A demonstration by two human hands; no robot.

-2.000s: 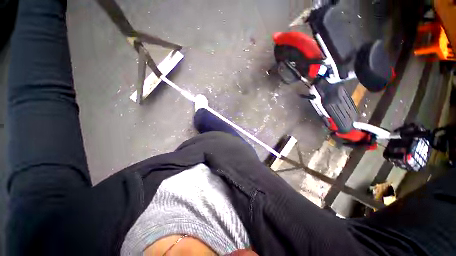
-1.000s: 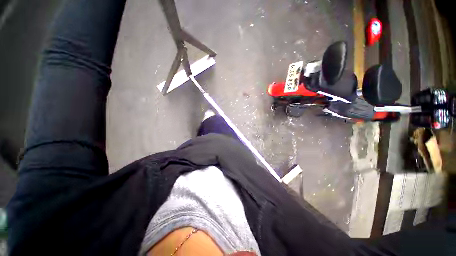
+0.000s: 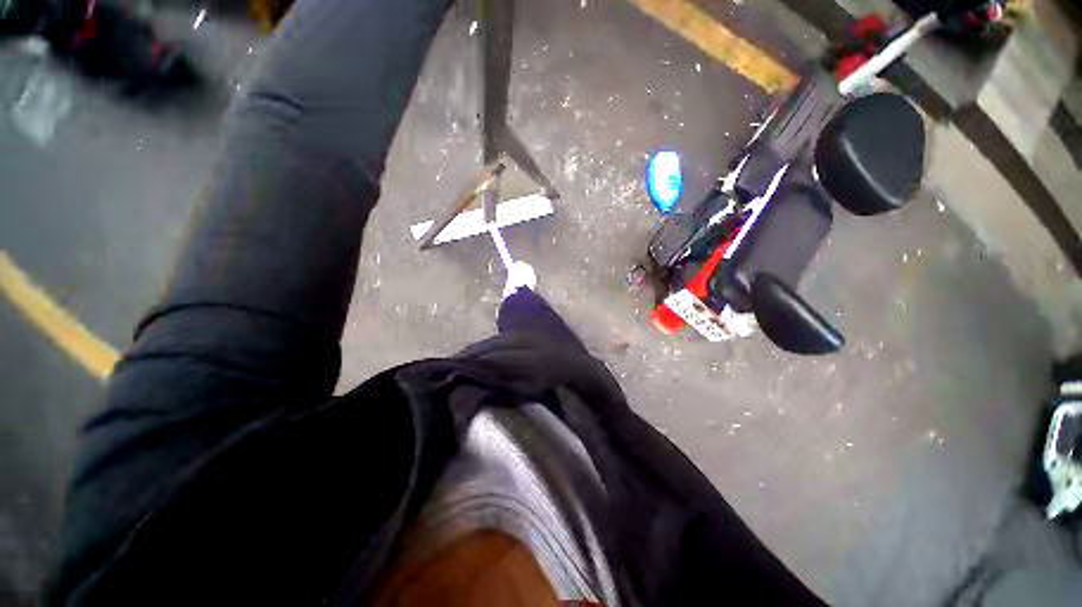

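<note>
The clothes rack shows its dark upright bar (image 3: 496, 83) running down from the top edge to splayed triangular legs. A white foot piece (image 3: 489, 221) lies under them on the pavement. A thin pale lower rod (image 3: 503, 246) runs from the foot toward my white shoe. The rack's other end is hidden. No clothes show on it. My left sleeve reaches up to the top edge, and the hand is cut off there. My right sleeve runs to the lower right, and that hand is out of the picture.
A red and black scooter (image 3: 777, 237) with black padded seats stands right of the rack. A bright blue object (image 3: 666, 180) is on the ground beside it. Yellow lines (image 3: 712, 42) cross the pavement. Blurred dark vehicles (image 3: 119, 48) are at upper left, and a black-and-white object (image 3: 1064, 451) at the right edge.
The view has turned: the scooter now appears at a different angle, and the blue object and yellow lines have appeared. The rack's far foot has gone out of sight. My left sleeve shows further right.
</note>
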